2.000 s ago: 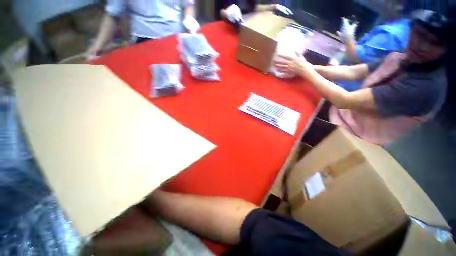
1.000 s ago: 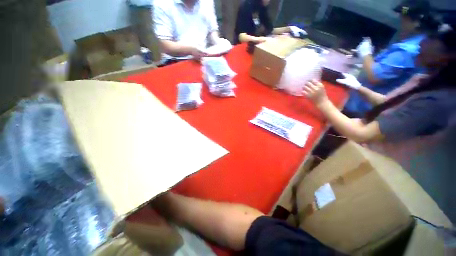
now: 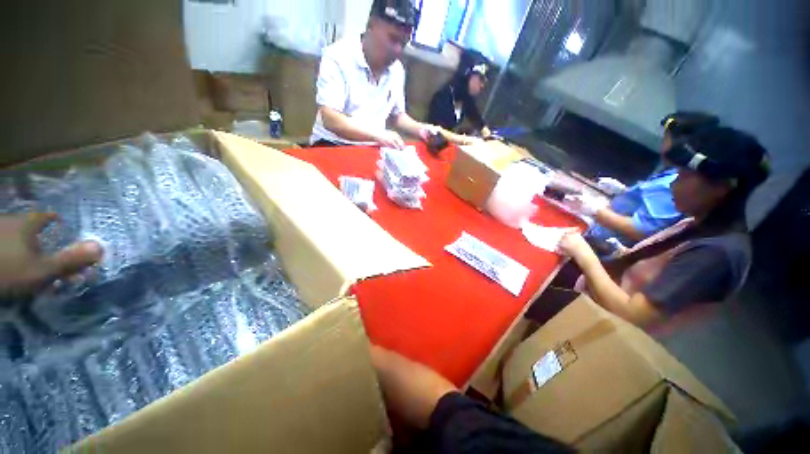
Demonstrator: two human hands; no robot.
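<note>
The large open carton (image 3: 233, 152) stands at the left, filled with rows of silvery bubble-bagged units (image 3: 178, 213) with dark content. My left hand (image 3: 49, 257), bare and blurred, is at the left edge over these units, with thumb and fingers apart; no unit is clearly gripped. My right forearm (image 3: 404, 381) comes from the lower middle and passes behind the carton's near flap (image 3: 293, 381); my right hand is hidden there. Another carton flap (image 3: 346, 239) folds over the red table edge.
The red table (image 3: 426, 324) bears a flat bubble-bagged item (image 3: 487, 262), a stack of bagged units (image 3: 402, 177), a smaller pile (image 3: 357, 191) and a small carton (image 3: 480, 173). A side carton (image 3: 568, 363) stands at the table's right edge. Several people are around the table.
The view has swung up and left, showing more of the filled carton. My left hand has come into view over the units. The person in white has lowered their hands toward the table.
</note>
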